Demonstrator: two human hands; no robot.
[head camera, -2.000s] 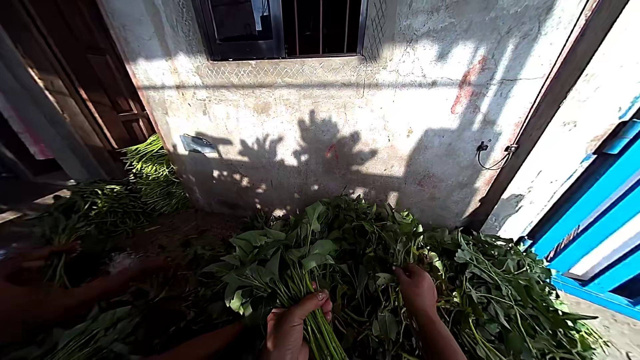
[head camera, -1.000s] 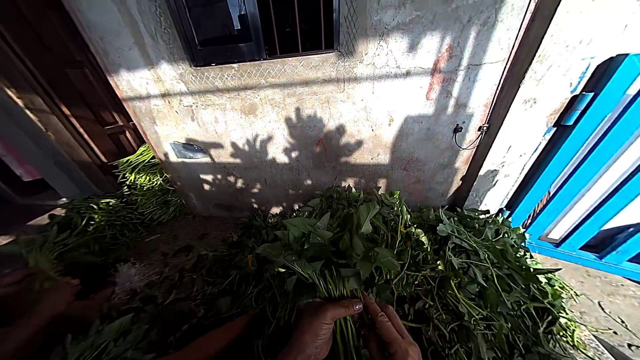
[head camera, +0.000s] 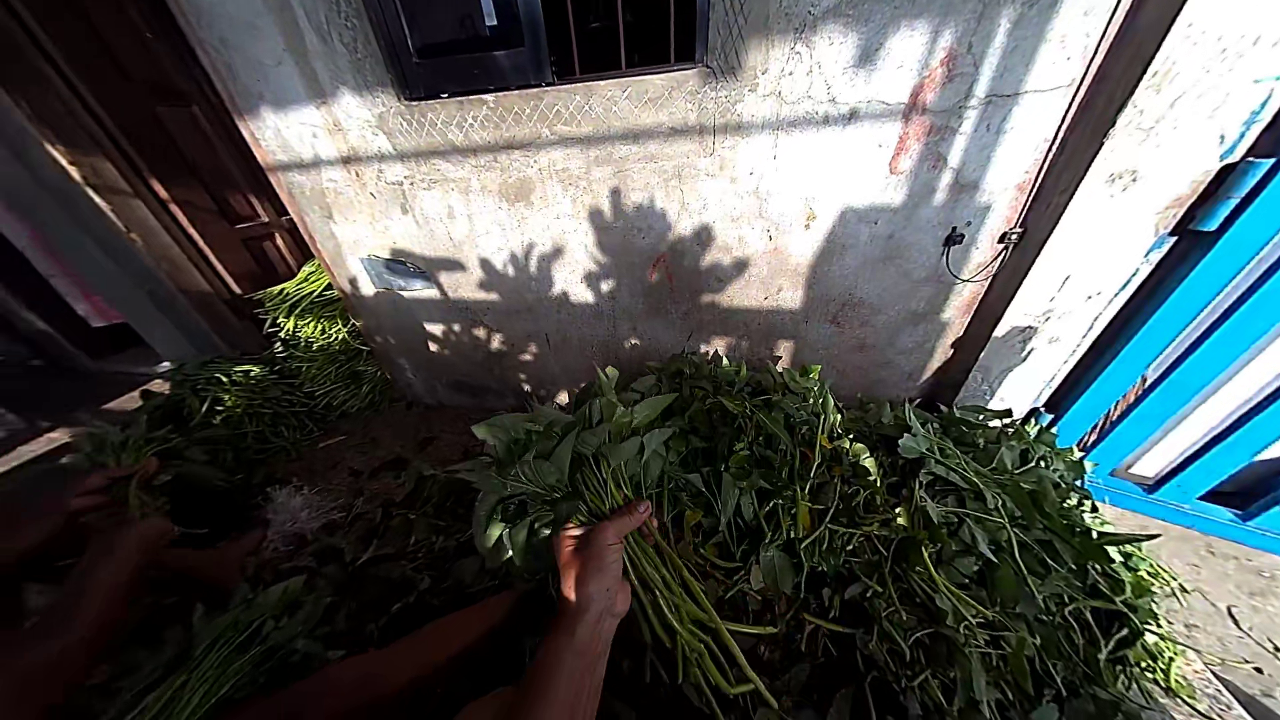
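My left hand is closed around a bunch of long green stems with broad leaves. The leaves point up and away, and the cut stems trail down to the right below the fist. Beside and behind it lies a large heap of leafy green stalks, which the bunch partly overlaps. My right hand is not in view.
Another person's hands, in shadow at the left, are at some greens. Bundled stalks are piled by a wooden door. A worn plaster wall stands behind the heap, with a blue metal gate at right.
My right hand, at the stems beside my left hand one second ago, has gone out of view. My left hand still grips the bunch, whose stems now slant down to the right.
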